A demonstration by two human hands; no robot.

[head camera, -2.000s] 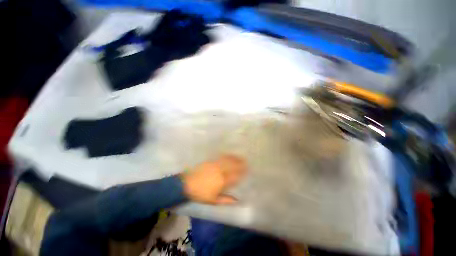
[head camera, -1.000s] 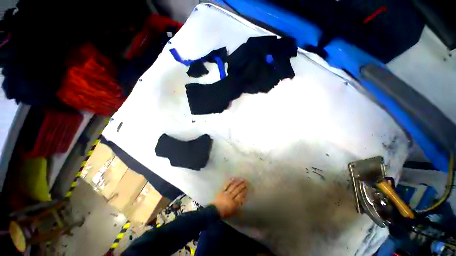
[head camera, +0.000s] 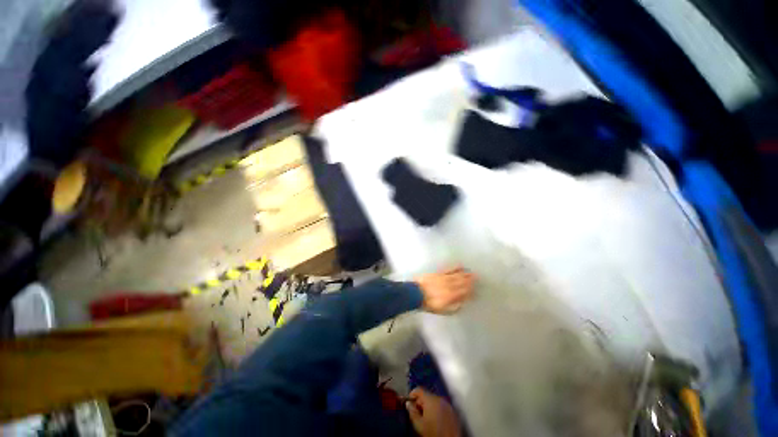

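My left hand point(head camera: 448, 290) lies on the near edge of the white table cover point(head camera: 554, 273), with nothing seen in it. My right hand point(head camera: 431, 414) is low at the bottom edge, beside the table's near edge, partly cut off and blurred; its hold is unclear. A small black fabric piece point(head camera: 420, 193) lies flat beyond my left hand. Further back is a heap of black pieces point(head camera: 580, 136) with a blue strip point(head camera: 486, 85). The steam iron point(head camera: 661, 414) is at the lower right, cut off by the bottom edge.
A long black fabric panel point(head camera: 345, 209) hangs between the table and a tan carton point(head camera: 294, 209). A blue-edged arm point(head camera: 725, 230) runs along the far side. An orange-red bunch point(head camera: 316, 64) hangs at the back. A wooden stool point(head camera: 72, 186) is at left.
The view has swung left, so the table and iron sit further right and more floor shows. My right hand has come into view at the bottom. My left hand still rests on the table.
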